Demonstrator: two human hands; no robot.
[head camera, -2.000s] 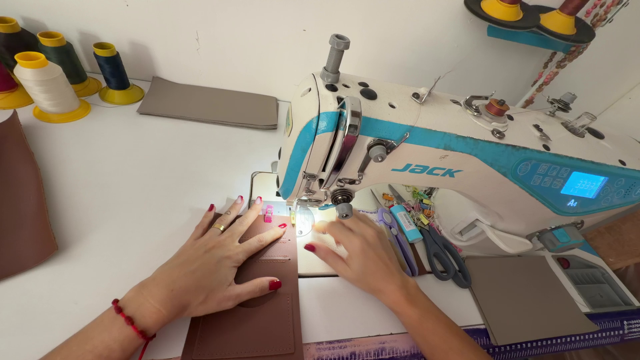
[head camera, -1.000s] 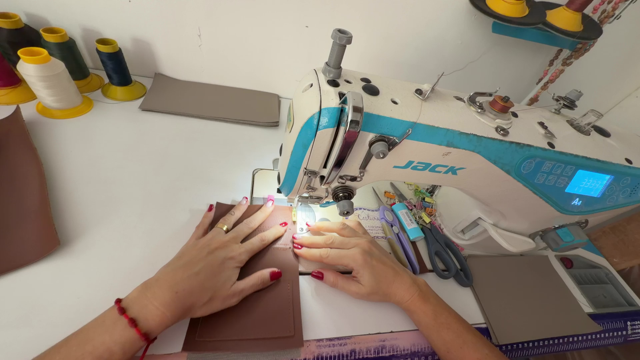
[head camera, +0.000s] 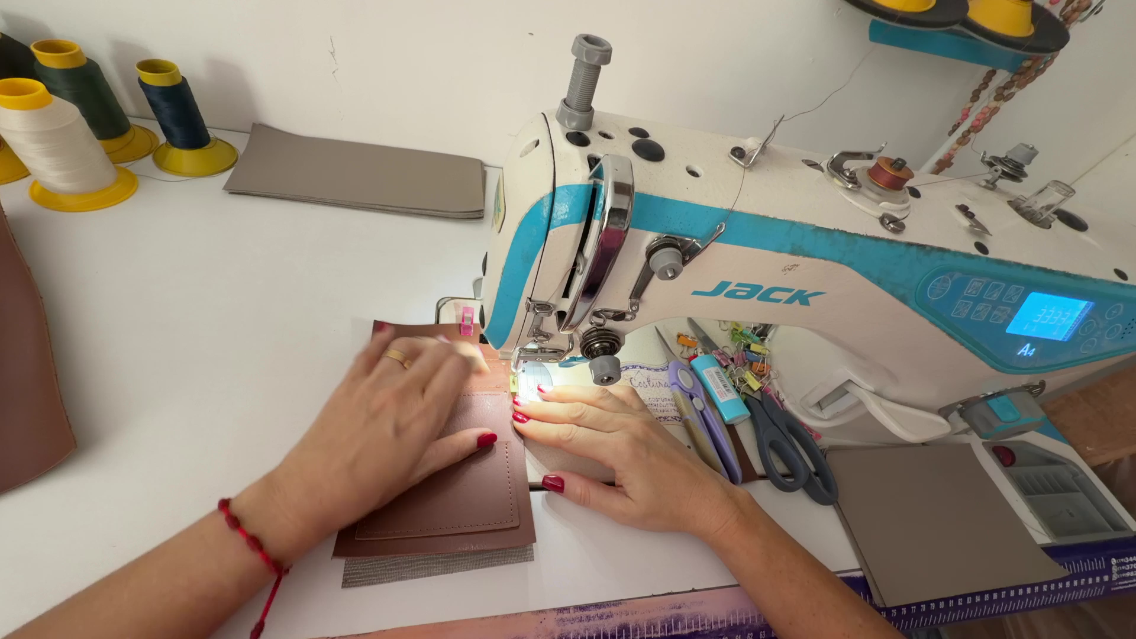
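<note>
A brown leather-like panel (head camera: 435, 510) with a stitched pocket lies over a grey textured layer (head camera: 435, 568), its right edge beneath the needle area of the Jack sewing machine (head camera: 772, 257). My left hand (head camera: 377, 417) rests on the panel's left part, fingers bent and somewhat blurred. Palm down, my right hand (head camera: 612, 453) lies on the machine bed, fingertips touching the panel's right edge just in front of the lit presser foot. A pink clip (head camera: 467, 321) sits at the panel's far edge. The needle itself cannot be made out.
Purple-handled snips (head camera: 706, 422), dark-handled scissors (head camera: 790, 453), a blue cylindrical item (head camera: 721, 390) and several small clips (head camera: 754, 355) lie under the machine arm. Taupe sheets (head camera: 932, 524) are at right, more (head camera: 359, 173) behind. Thread cones (head camera: 177, 115) and a brown piece (head camera: 27, 373) are at left.
The panel has moved away from me along the machine's left side, and the grey layer now shows at its near edge. My left fingers, spread flat a second ago, are now drawn together and bent.
</note>
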